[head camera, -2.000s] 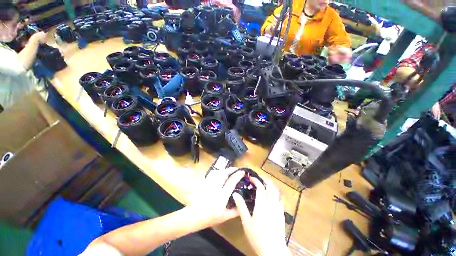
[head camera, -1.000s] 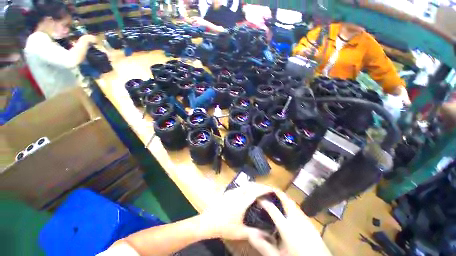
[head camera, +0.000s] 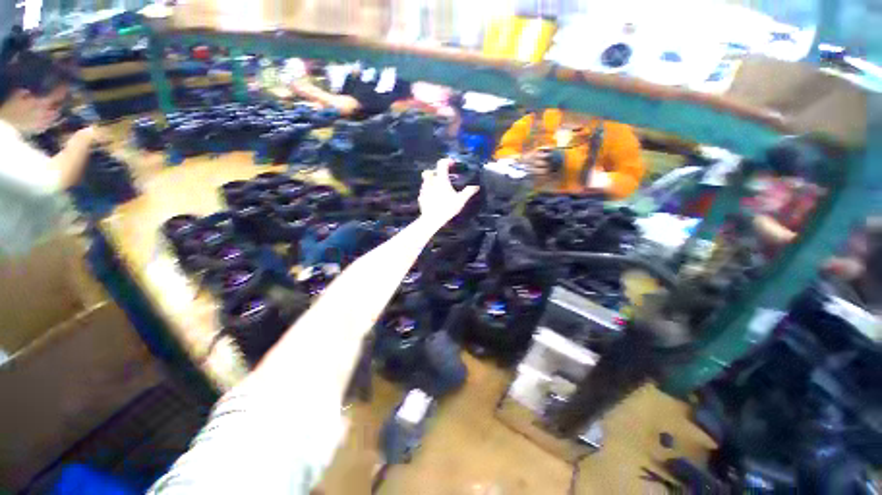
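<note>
My left hand (head camera: 447, 196) is stretched far forward over the crowded bench, with the bare forearm and pale sleeve crossing the view. Its thumb and fingers are around a black cylindrical housing (head camera: 463, 174) at the back of the group. The image is blurred, and whether that housing touches the things beneath it cannot be told. My right hand is not in view. Other black housings with red-blue patterned open ends, such as one near the front (head camera: 401, 330), stand below and left of my forearm.
A pale metal screw feeder (head camera: 556, 363) stands right of centre, with the thick black screwdriver (head camera: 604, 382) hanging beside it. A small grey-black box (head camera: 414, 408) lies at the front. Green metal rails cross above and right. A person in orange (head camera: 571, 155) is opposite; another is at left.
My left hand has moved from the near edge to the far back of the group. My right hand has left the view. The housing between both hands is gone from the front. The camera has shifted.
</note>
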